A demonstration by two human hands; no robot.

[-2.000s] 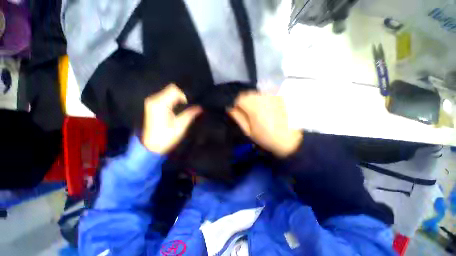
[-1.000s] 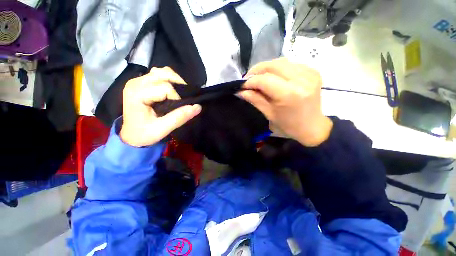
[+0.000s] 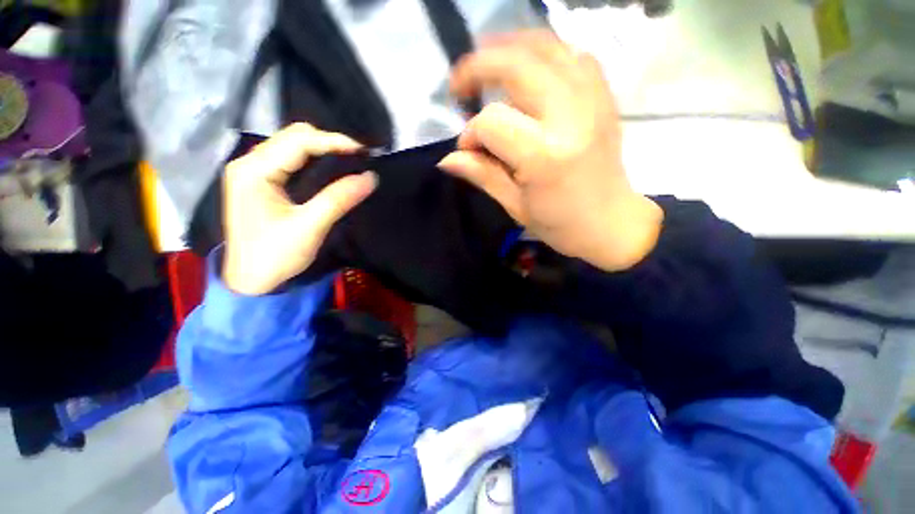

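Observation:
The garment piece [image 3: 426, 216] is black cloth nearest me, joined to light grey panels with black strips that lie over the table beyond. My left hand [image 3: 291, 206] pinches the black cloth's upper edge between thumb and fingers. My right hand [image 3: 552, 146] pinches the same edge further right with thumb and forefinger, its other fingers raised and slightly blurred. The edge is stretched between both hands above my lap. A small bright blue bit [image 3: 512, 239] shows at the cloth below my right hand.
Thread snips [image 3: 789, 80] and a dark phone [image 3: 868, 146] lie on the white table [image 3: 692, 151] at right. A red basket [image 3: 186, 291] stands at lower left. A purple device [image 3: 45, 105] is far left. Grey and black cloth hangs below the table at right.
Since one second ago, the right hand has moved slightly up and left and raised its upper fingers. The cloth edge is now held flatter and tauter. The view has shifted, putting the machine parts mostly out of sight.

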